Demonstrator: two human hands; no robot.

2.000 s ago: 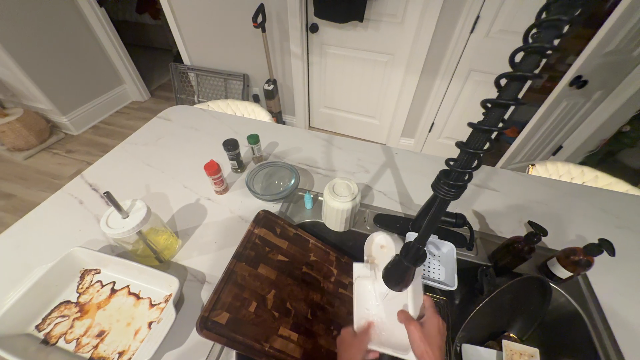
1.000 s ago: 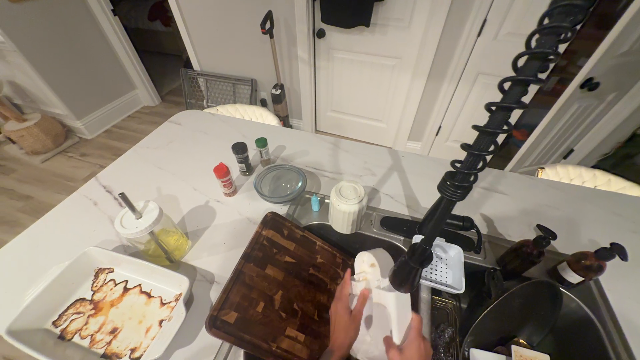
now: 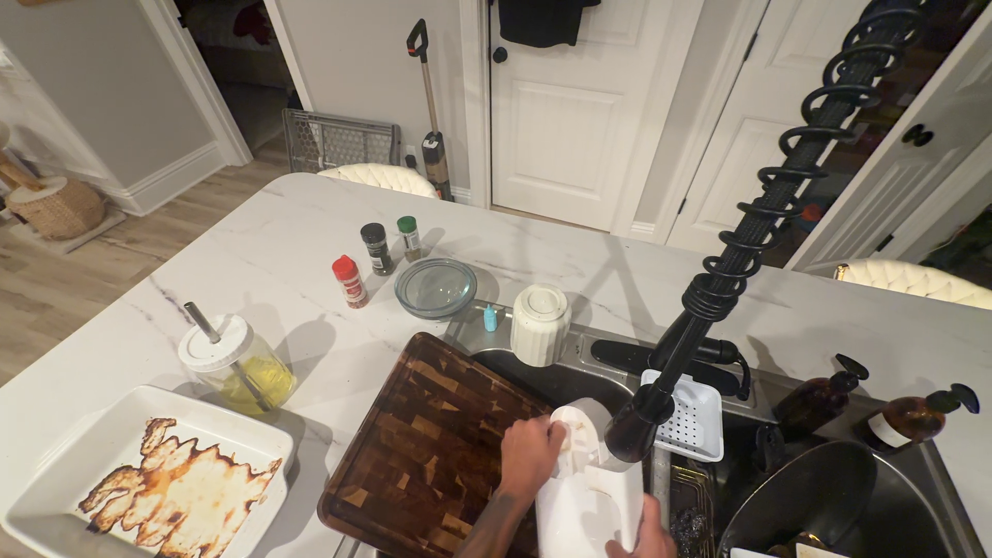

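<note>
Over the sink's left side, a white piece with a rounded top end (image 3: 590, 496) is between my hands. My left hand (image 3: 533, 453) pinches near its upper left edge, and my right hand (image 3: 649, 535) grips its lower right side. Just above it hangs the head of a black spring-neck faucet (image 3: 639, 422). Left of my hands a dark wooden end-grain cutting board (image 3: 434, 449) lies partly across the sink. Whether water is running cannot be told.
A stained white baking dish (image 3: 283, 457), an oil jar (image 3: 240, 364), spice bottles (image 3: 350, 280), a glass bowl (image 3: 435, 288) and a ribbed white container (image 3: 541, 325) stand leftward and behind. To the right are a perforated white tray (image 3: 694, 418), pump bottles (image 3: 907, 422) and a dark pan (image 3: 806, 496).
My left hand has moved from the white piece's lower end, two seconds ago, to near its rounded top. My right hand stays at its lower right side.
</note>
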